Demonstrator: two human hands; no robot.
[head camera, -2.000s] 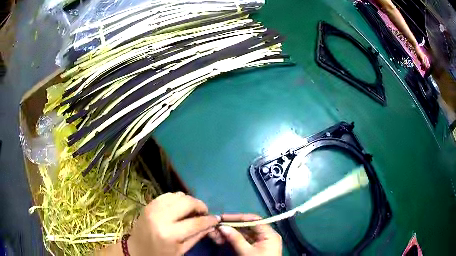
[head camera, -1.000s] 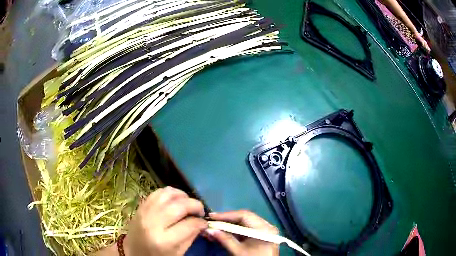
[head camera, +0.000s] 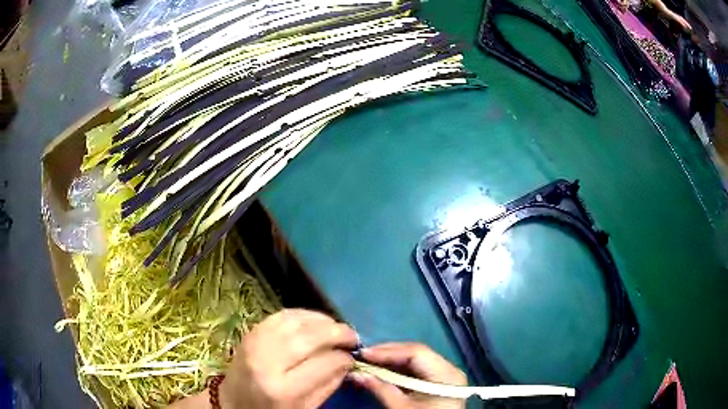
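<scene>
My left hand (head camera: 289, 361) and my right hand (head camera: 411, 374) are close together at the bottom centre, fingertips pinching one end of a narrow foam strip with pale liner (head camera: 511, 391). The strip's free end extends right, across the lower edge of a black plastic frame (head camera: 447, 289). A small dark bit shows between the fingertips. The frame lies on the green table, its large round opening showing the tabletop. My right hand is partly cut off by the bottom edge.
A strip bundle (head camera: 263, 120) fans across the upper left. A cardboard box (head camera: 62, 272) holds tangled yellow liners (head camera: 152, 335) at lower left. A clear plastic bag (head camera: 152, 48) lies behind the bundle. Another black frame (head camera: 488, 41) lies at upper right, beside a pink sheet (head camera: 648, 40) and part of a person's arm.
The pale strip's free end has dropped from over the frame opening to its lower edge. Both hands stay together at the strip's end. The view has shifted slightly.
</scene>
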